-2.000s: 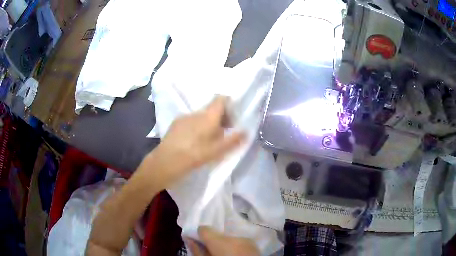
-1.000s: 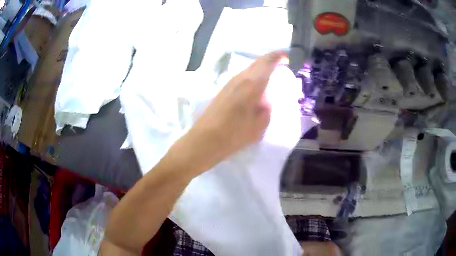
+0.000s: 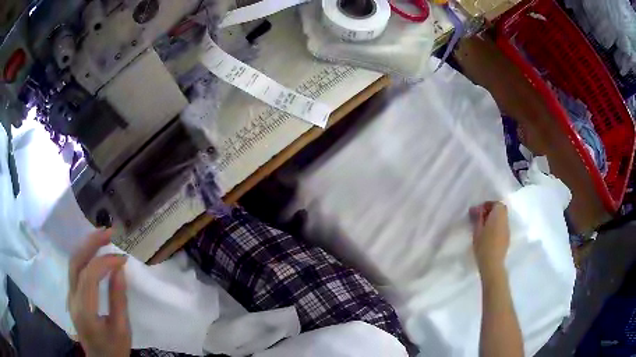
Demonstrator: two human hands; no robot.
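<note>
White cloth (image 3: 390,188) hangs in a wide spread at the right, over the lap. My right hand (image 3: 492,233) pinches it, fingers closed on its surface. More white cloth (image 3: 164,300) lies at the left and runs up to the brightly lit needle area (image 3: 73,150). My left hand (image 3: 101,293) is over this cloth at the lower left, fingers apart and curved, holding nothing that I can see. The overlock machine (image 3: 132,84) stands at the upper left.
A printed label tape (image 3: 261,87) lies across the ruler-marked table edge (image 3: 342,84). A tape roll (image 3: 356,17) sits on a clear bag at the top. A red plastic basket (image 3: 551,63) stands at the upper right. Dark plaid cloth (image 3: 293,265) covers the lap.
The view has swung to the right, so the machine is now at the left. My left hand has come off the needle area and opened. My right hand now shows, gripping cloth at the right.
</note>
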